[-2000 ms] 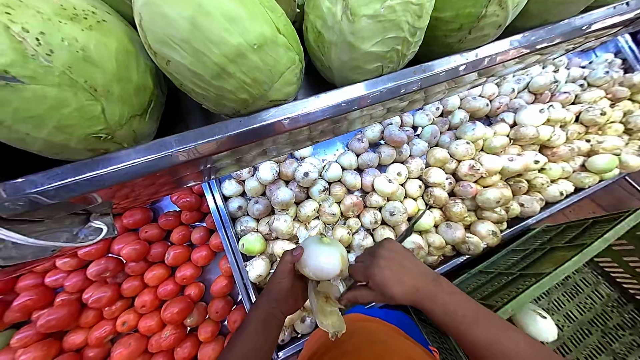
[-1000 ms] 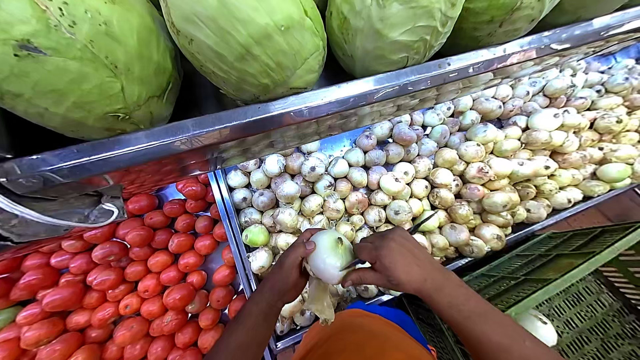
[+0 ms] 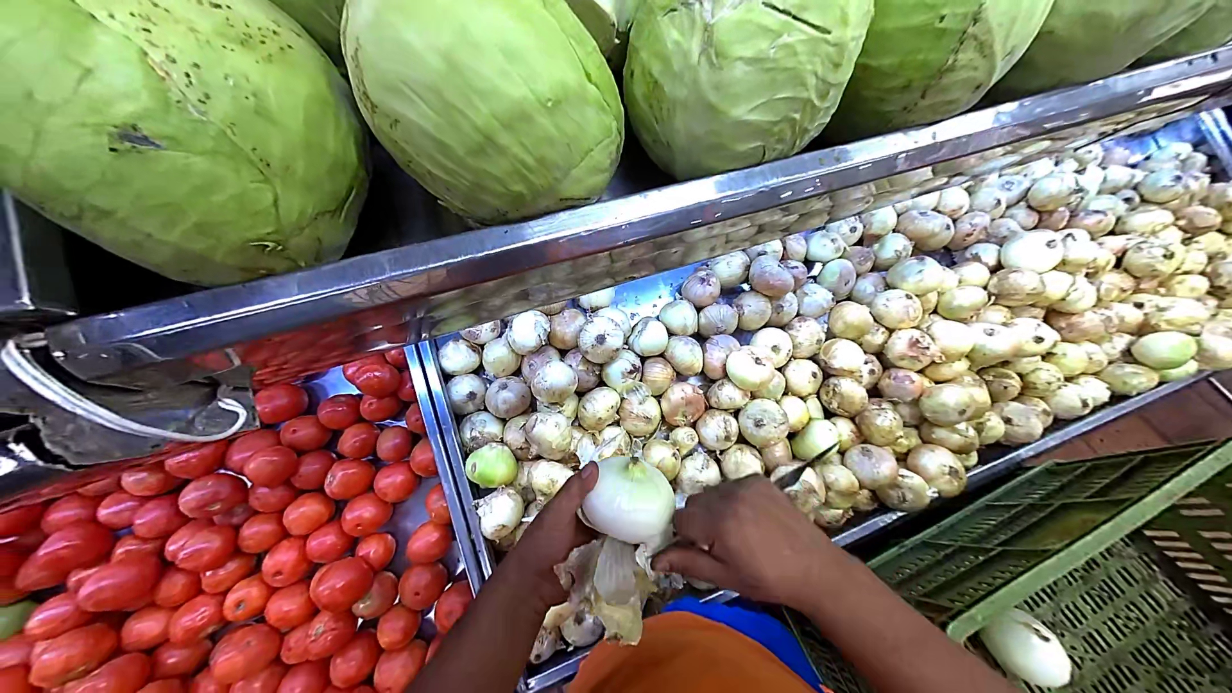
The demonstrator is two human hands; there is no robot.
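A white onion (image 3: 628, 500) is held upright in my left hand (image 3: 558, 525), its bulb bare and pale with loose papery skin (image 3: 613, 587) hanging below it. At the onion's right side, my right hand (image 3: 746, 539) has its fingers curled, with the thumb near the hanging skin. A dark, narrow blade, seemingly a knife's (image 3: 794, 474), sticks out beyond my right hand's knuckles; its handle is hidden in the fist. Both hands are above the near edge of a metal bin full of onions (image 3: 760, 422).
Red tomatoes (image 3: 289, 558) fill the bin at left, beside a metal divider (image 3: 450, 462). Large green cabbages (image 3: 481, 96) rest on the shelf above, behind its metal rim (image 3: 616, 226). At lower right stands a green plastic crate (image 3: 1088, 549) with a peeled onion (image 3: 1026, 647) inside. A white cable (image 3: 115, 419) loops at left.
The onion, tilted with its green-tinged top toward my right hand one second ago, is now more upright. More loose skin shows hanging beneath it.
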